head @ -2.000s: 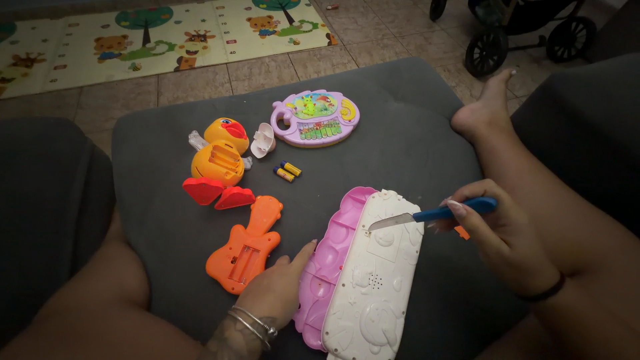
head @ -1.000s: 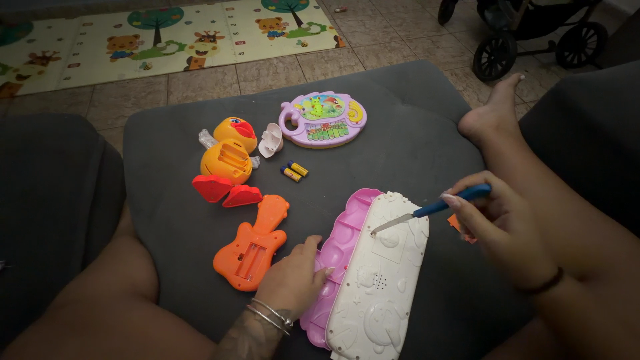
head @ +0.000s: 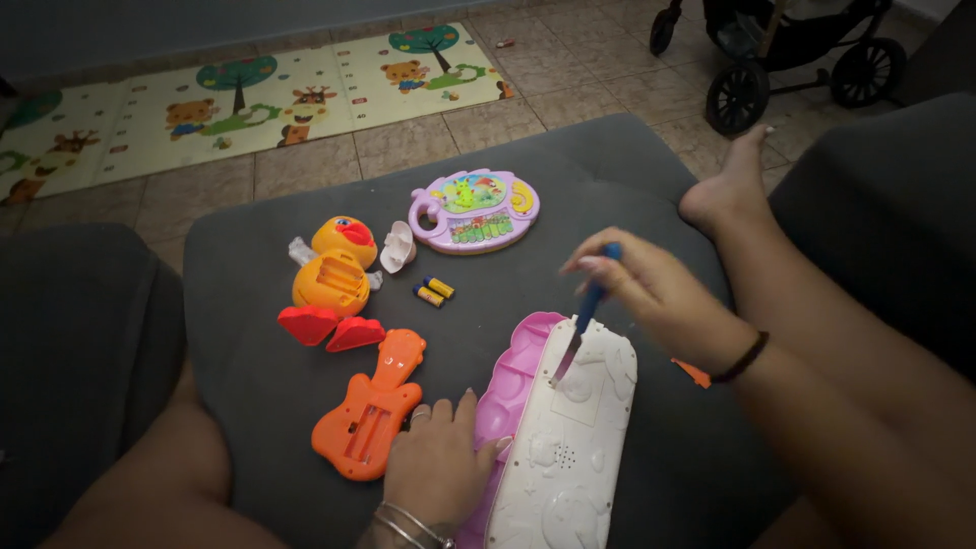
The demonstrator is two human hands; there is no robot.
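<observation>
A toy with a white plastic back (head: 564, 457) and a pink scalloped edge (head: 507, 374) lies face down on the grey cushioned surface. My right hand (head: 648, 293) grips a blue-handled knife (head: 591, 301), steeply tilted, its blade tip at a small hole near the back's left edge. My left hand (head: 438, 457) rests on the pink edge with its fingers slightly spread. Just left of it lies an orange guitar-shaped toy (head: 374, 412), its battery compartment uncovered and without batteries.
A yellow toy duck (head: 335, 278) with an uncovered battery compartment, a pale plastic piece (head: 398, 248), two batteries (head: 435, 291) and a purple toy piano (head: 476, 212) lie farther back. An orange piece (head: 691, 372) is near my right wrist. A stroller (head: 785, 69) and a play mat (head: 252, 107) are beyond.
The knife has gone from a low slant to a steep, more upright angle, and my right hand has turned with it. My left hand stays by the pink edge.
</observation>
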